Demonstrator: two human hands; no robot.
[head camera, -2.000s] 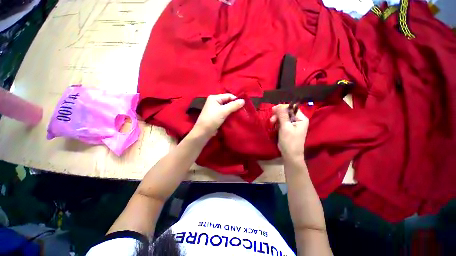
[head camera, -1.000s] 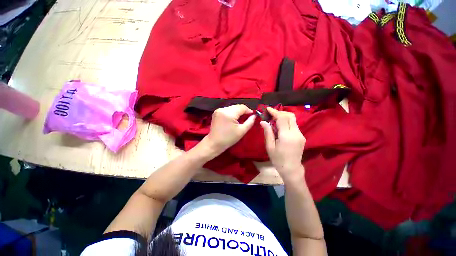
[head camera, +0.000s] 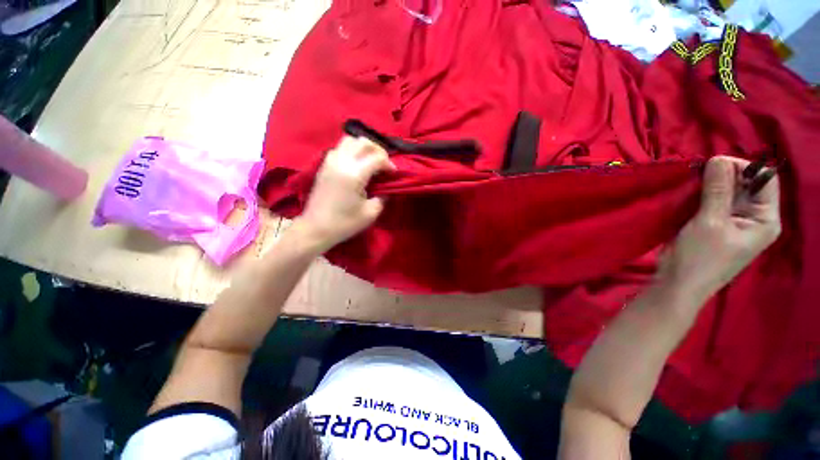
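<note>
A red garment (head camera: 503, 229) lies across the table, with one edge pulled straight between my two hands. My left hand (head camera: 346, 189), slightly blurred, grips the red cloth at the left end. My right hand (head camera: 733, 211) pinches the edge at the right end and also holds small dark thread snips (head camera: 758, 176), partly hidden by the fingers. A dark strip of tape (head camera: 423, 145) lies on the garment just beyond the stretched edge. A short dark piece (head camera: 523, 142) stands out from that edge.
A pink plastic bag (head camera: 175, 193) and a pink cylinder (head camera: 45, 162) are on the pale wooden table (head camera: 117, 108) at left. More red cloth with yellow-patterned tape (head camera: 728, 63) lies at right. White crumpled plastic (head camera: 629, 27) is at the back. The table's front edge curves before me.
My hands have moved far apart, the right one well to the right, the left one a little left and up. The garment edge between them is now stretched and the dark tape has shifted.
</note>
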